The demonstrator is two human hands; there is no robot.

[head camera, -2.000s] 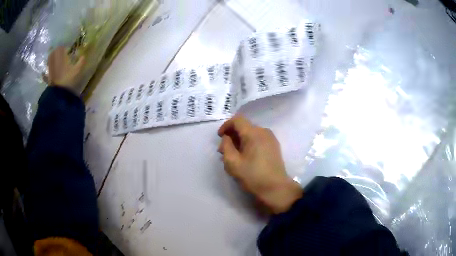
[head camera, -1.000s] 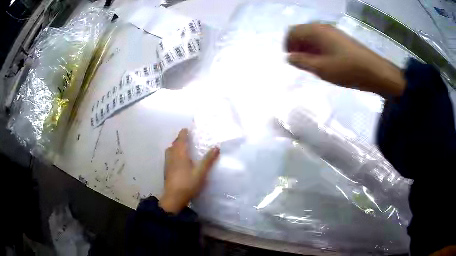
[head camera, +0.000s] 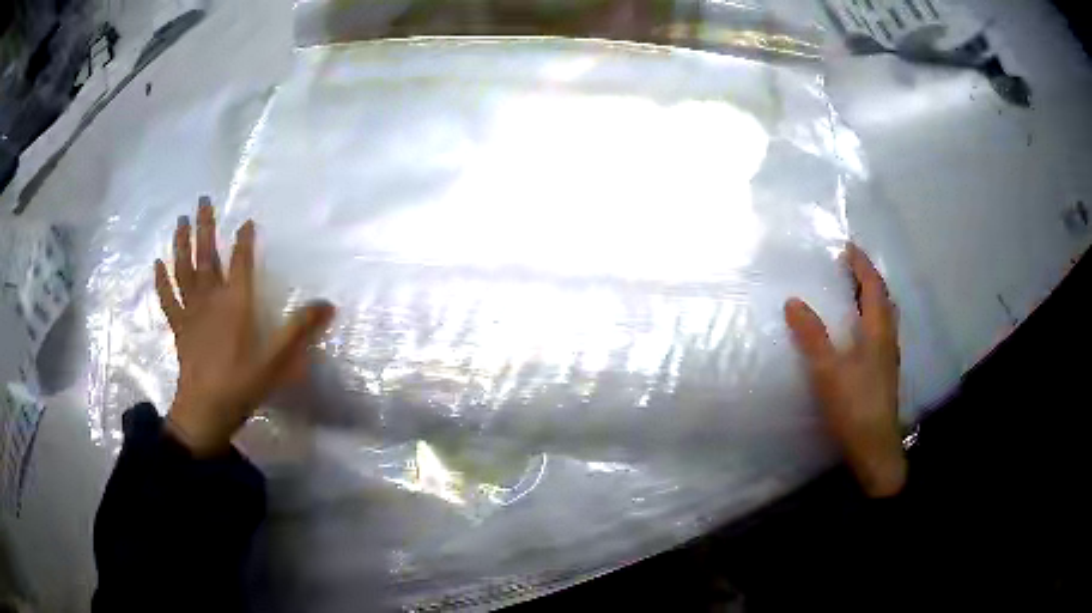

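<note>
A wide stack of clear glossy polybags (head camera: 515,323) lies flat in front of me, with strong white glare over its middle. My left hand (head camera: 228,329) lies on the left part of the stack, palm down with fingers spread, holding nothing. My right hand (head camera: 856,371) rests at the right edge of the stack, thumb and fingers apart, holding nothing. Ripples and creases run across the sheet between my hands. The glare hides any sticker there.
White strips with black barcodes (head camera: 42,281) lie at the far left edge. A white printed sheet (head camera: 898,18) lies at the top right beside a dark crumpled item (head camera: 1006,84). A brownish band (head camera: 563,22) crosses behind the stack. The white tabletop (head camera: 958,216) curves away at right.
The view has shifted onto the bag stack. My right hand has come down from above the bags to their right edge. My left hand now lies spread at the left. The barcode strip has moved to the left rim.
</note>
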